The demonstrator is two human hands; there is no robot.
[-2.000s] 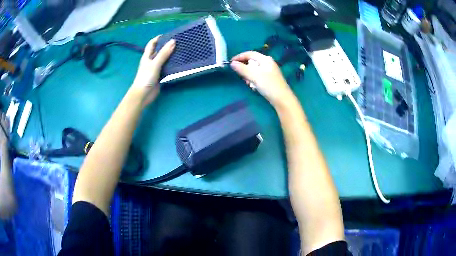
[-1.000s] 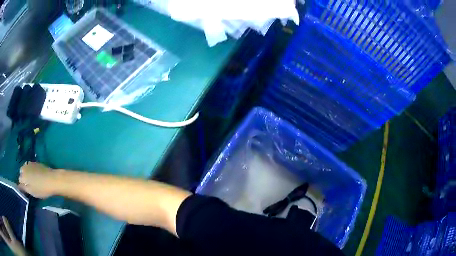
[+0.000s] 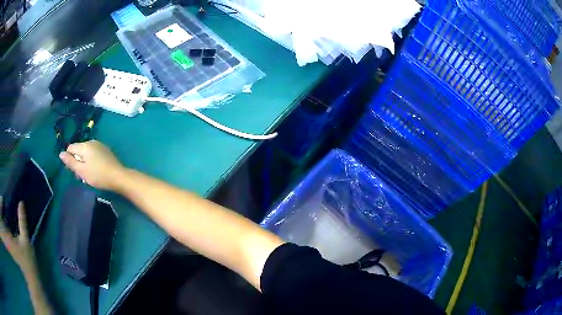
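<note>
A black power adapter (image 3: 37, 191) lies at the left edge, partly cut off by the frame. My left hand (image 3: 20, 237), blurred and near the left edge, has its fingers on this adapter. A second black adapter (image 3: 86, 237) lies on the green bench with its cable towards the front edge. My right hand (image 3: 92, 163) is just above the second adapter, fingers curled and fingertips together; whether a small part is between them is unclear. Black thin leads (image 3: 77, 126) with yellowish tips lie just beyond my right hand.
A white power strip (image 3: 123, 92) with black plug-in adapters (image 3: 77, 81) and a bagged grey parts tray (image 3: 145, 52) are beyond. White sheets (image 3: 345, 24) lie at the bench end. A lined blue crate (image 3: 425, 246) holds a black cable. Blue crates (image 3: 474, 67) stand stacked at right.
The view has swung right, bringing crates and floor into sight. Since the last frame it has swung slightly back left. My right hand has moved away from the left adapter's edge.
</note>
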